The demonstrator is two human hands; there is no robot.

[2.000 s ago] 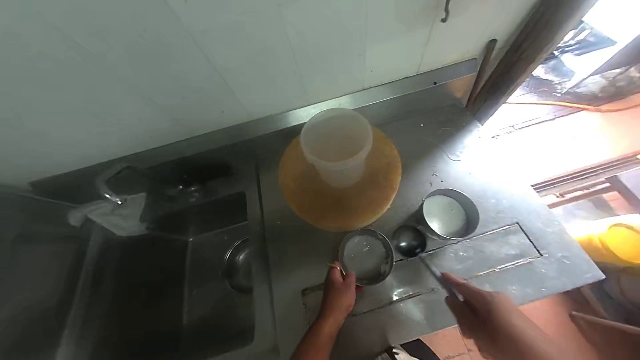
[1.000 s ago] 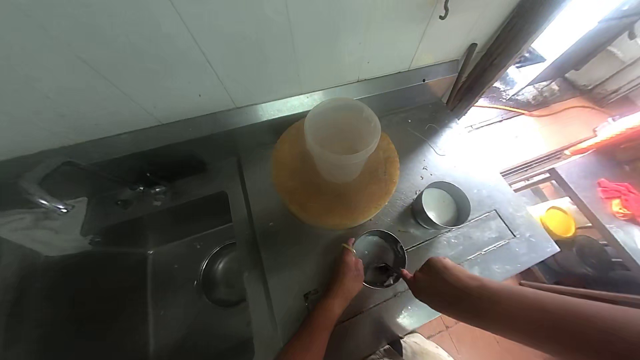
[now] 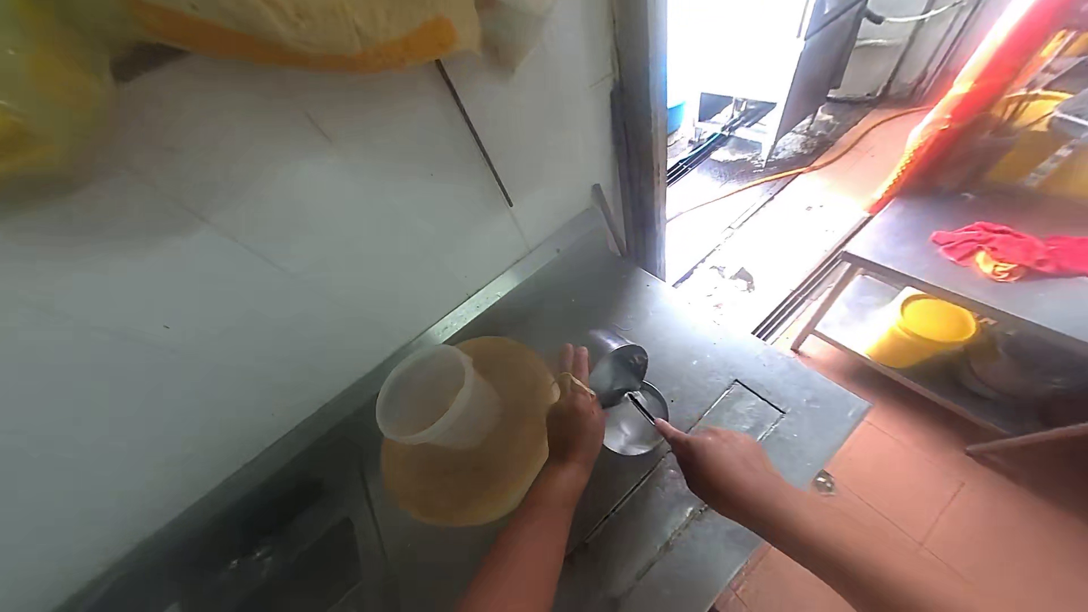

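Note:
My left hand (image 3: 576, 421) is at the right edge of a round tan board (image 3: 501, 476), against a tilted metal bowl (image 3: 614, 342), two fingers extended; its exact grip is partly hidden. My right hand (image 3: 722, 467) grips the handle of a metal ladle (image 3: 620, 374). The ladle's head is at the tilted bowl's mouth, and the two overlap in view. Just beneath them a second round metal container (image 3: 633, 429) stands on the steel counter (image 3: 731, 544) with whitish contents. A translucent plastic tub (image 3: 429, 395) stands on the board, left of my left hand.
A tiled wall (image 3: 340, 221) runs behind the counter, with a sink (image 3: 297, 561) at lower left. Yellow bags (image 3: 51, 93) are at upper left. Beyond the counter's right edge are a doorway, an orange hose (image 3: 782, 174), and a metal table (image 3: 960, 280) with a pink cloth (image 3: 1003, 246) and a yellow bucket (image 3: 931, 327).
My left hand has moved from the counter in front of the board to its right side, and the bowl is now raised and tilted over the other container. The ladle has moved there too. The view has turned right.

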